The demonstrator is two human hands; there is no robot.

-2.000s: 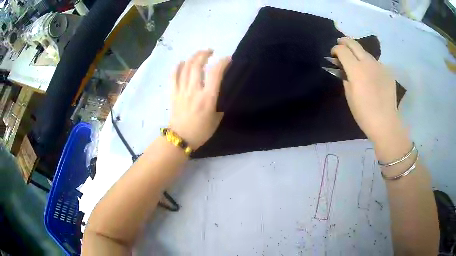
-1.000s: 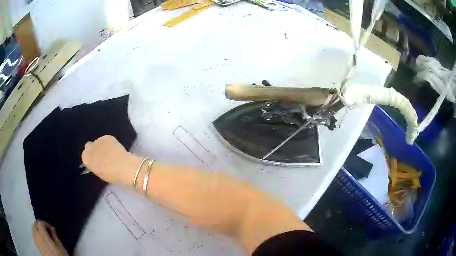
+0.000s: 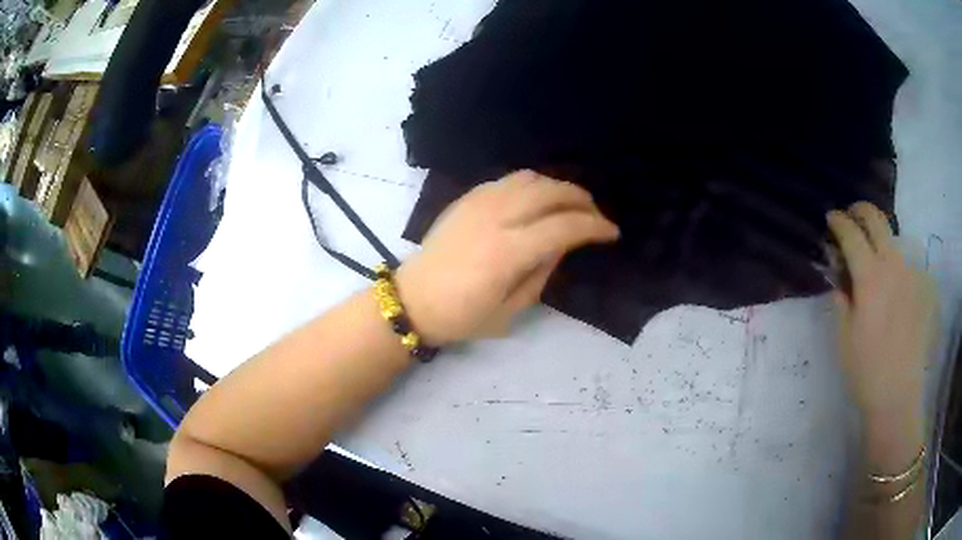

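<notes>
A black cut garment panel (image 3: 675,116) lies layered and slightly rumpled on the white table cover (image 3: 506,422). My left hand (image 3: 501,253) is over its lower left part, with thumb and fingers close together at the cloth; whether they pinch it is unclear. My right hand (image 3: 870,274) is at the panel's lower right edge, its fingers curled around small silver thread snips (image 3: 831,256), mostly hidden by the hand. Narrow black tape (image 3: 343,209) trails over the cover from the upper left to behind my left wrist.
A blue plastic basket (image 3: 158,306) stands at the left table edge. A dark padded roll (image 3: 132,79) and wooden pieces (image 3: 90,227) are beyond it at upper left. A dark strip with a pale edge (image 3: 422,501) runs along the bottom. Pen marks dot the cover.
The view has swung back left, so the iron is out of the picture. The panel now lies turned, its jagged edge to the left. My left hand has moved onto the cloth, my right to its lower right edge.
</notes>
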